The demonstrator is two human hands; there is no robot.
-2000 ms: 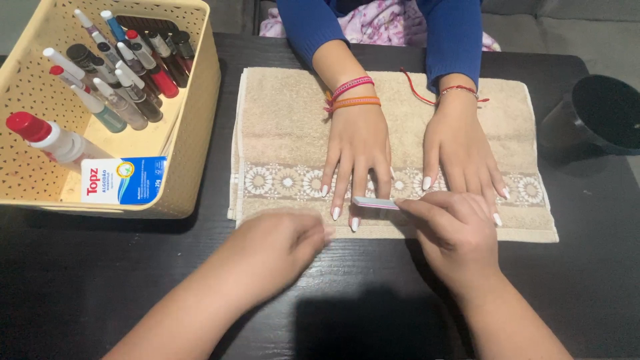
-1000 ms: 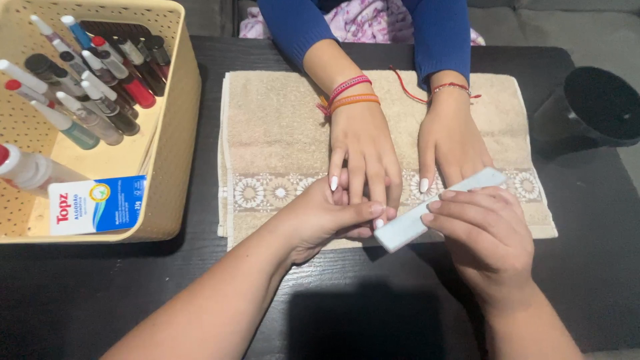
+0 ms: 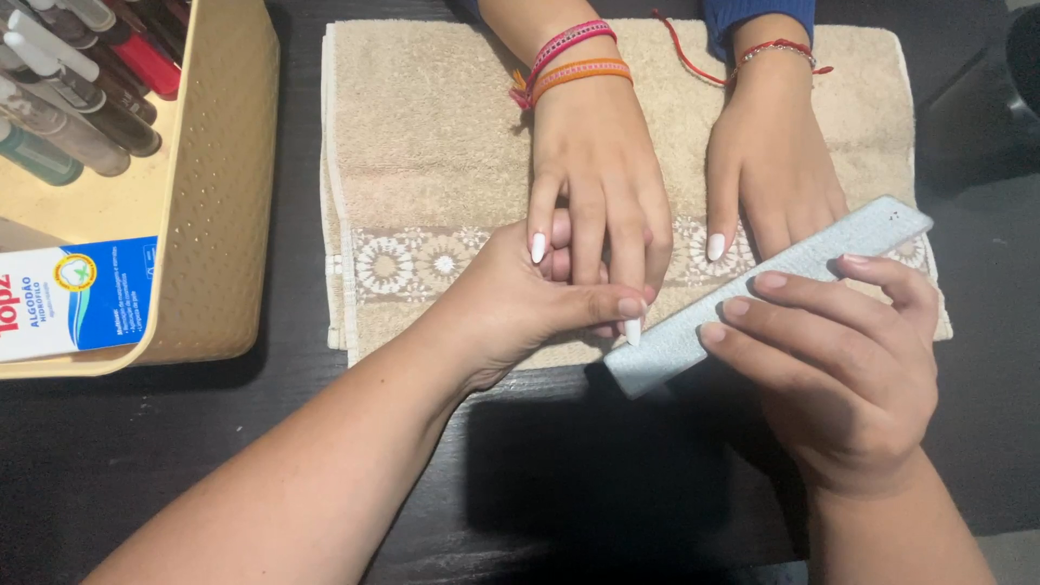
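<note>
My left hand (image 3: 548, 296) grips a finger of another person's hand (image 3: 605, 162), its thumb just above a white-painted nail (image 3: 633, 331). Some of my fingers are hidden beneath that hand. In my right hand (image 3: 837, 357) is a pale grey nail file (image 3: 764, 292), held slantwise with its lower end beside that nail; whether they touch I cannot tell. The person's other hand (image 3: 776, 162), also with white nails, lies on a beige towel (image 3: 431, 122) with a flower-patterned band, partly behind the file. Pink and orange woven bracelets circle one wrist, a red cord bracelet the other.
A yellow plastic basket (image 3: 219, 195) stands at the left on the dark wooden table (image 3: 284, 455). It holds several nail polish bottles (image 3: 122, 106) and a blue and white cotton box (image 3: 81, 296). A dark round container (image 3: 987, 106) is at the upper right.
My left hand has moved from the towel's front edge to the person's finger. The file, earlier seen nearly edge-on, now shows its broad face. The view has moved closer.
</note>
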